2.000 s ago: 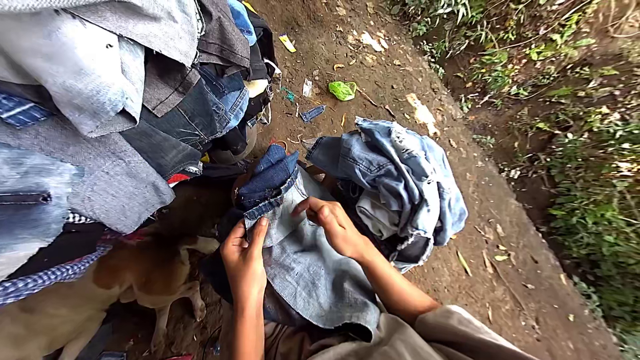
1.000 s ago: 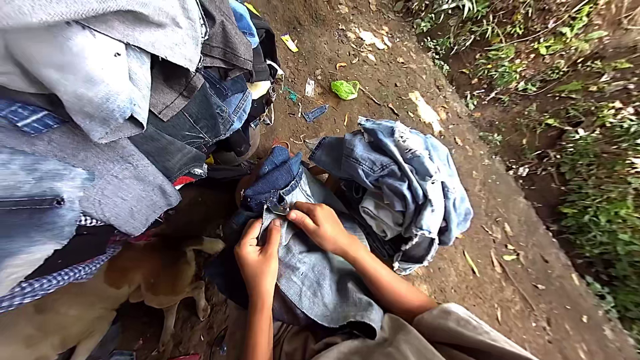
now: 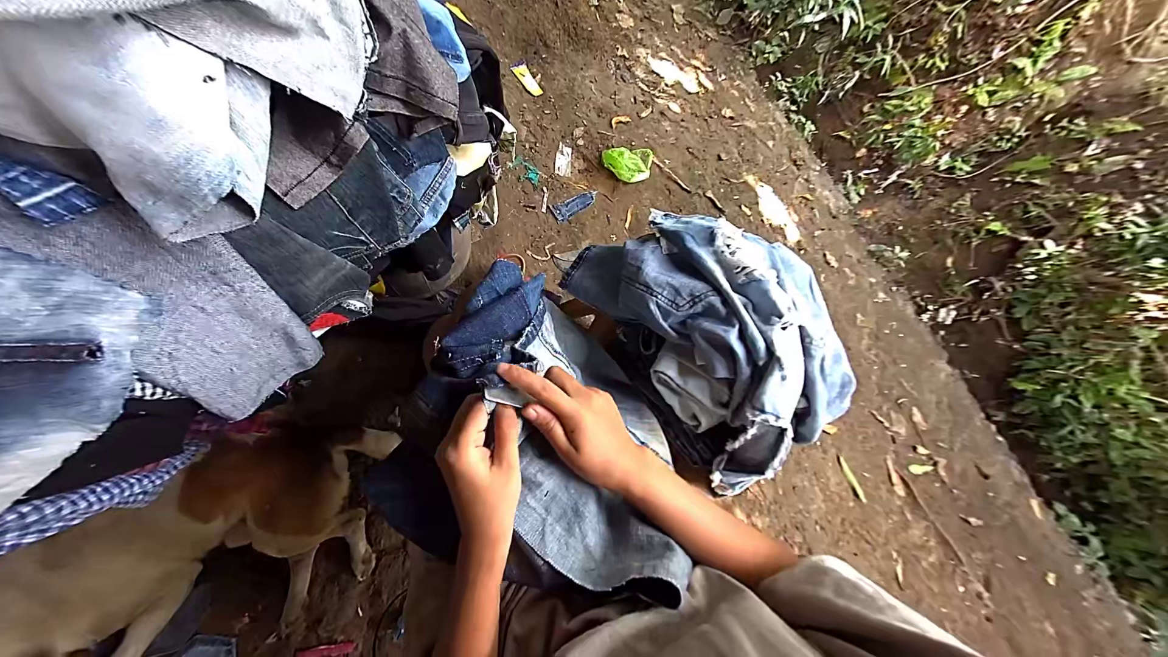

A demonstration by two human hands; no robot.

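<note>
A piece of light blue denim (image 3: 593, 529) lies across my lap, beside folded dark blue denim (image 3: 497, 319). My left hand (image 3: 484, 465) pinches the edge of the light denim between thumb and fingers. Against the same edge rests my right hand (image 3: 584, 424), its index finger stretched over the fabric and its thumb close to my left fingertips. Whether it grips the cloth or holds a small tool is hidden. A bundle of faded, frayed denim (image 3: 739, 319) sits just to the right of my hands.
A large heap of denim and grey cloth (image 3: 182, 274) fills the left side. Below it stands a brown and white dog (image 3: 246, 502). A green plastic scrap (image 3: 627, 164) and other litter lie on the dirt ground (image 3: 876, 529). Green plants (image 3: 1077, 347) grow along the right edge.
My left hand has stayed on the denim edge. My right hand's fingers have shifted along the fabric, and the index finger now reaches farther out over it.
</note>
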